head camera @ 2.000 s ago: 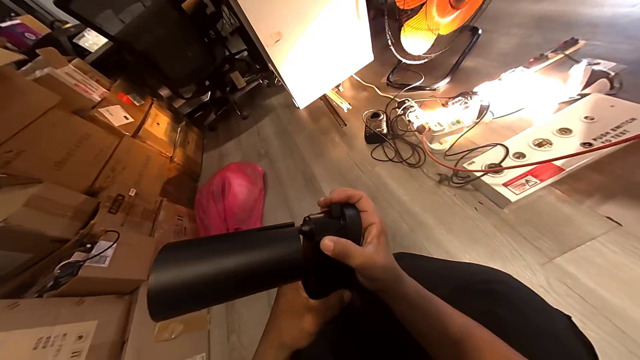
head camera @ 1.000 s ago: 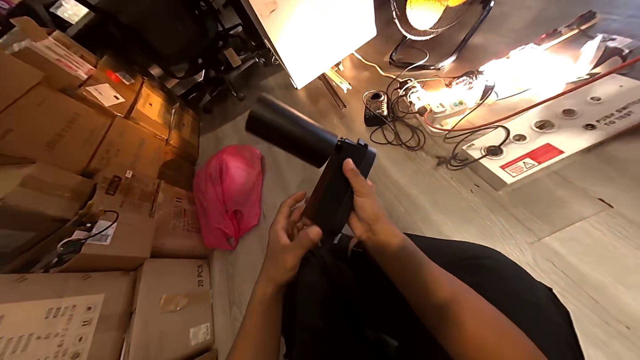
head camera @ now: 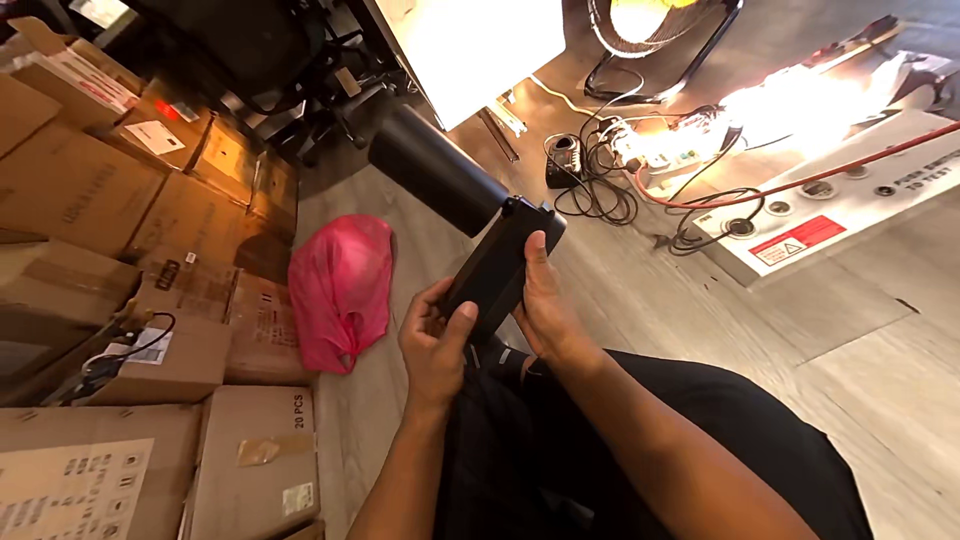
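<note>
Both hands hold a black track-light-like fixture, a flat oblong black housing (head camera: 499,270) with a black cylinder (head camera: 439,169) hinged at its upper end. My left hand (head camera: 435,345) grips the lower end of the housing, thumb on its face. My right hand (head camera: 547,300) holds the housing's right side, its thumb near the upper end. The cylinder points up and left from the joint. Below the hands are black-clothed legs. Part of the fingers of each hand is hidden behind the housing.
Cardboard boxes (head camera: 259,465) are stacked along the left. A pink plastic bag (head camera: 345,292) lies on the floor beside them. At the right are a black charger (head camera: 564,161), tangled cables, a bright light and a long white panel (head camera: 832,195). A white cabinet (head camera: 480,52) stands ahead.
The fixture has turned in my hands: the cylinder pointed left two seconds ago and now points up and left. My left hand, earlier low beneath the fixture, now grips the housing's lower end.
</note>
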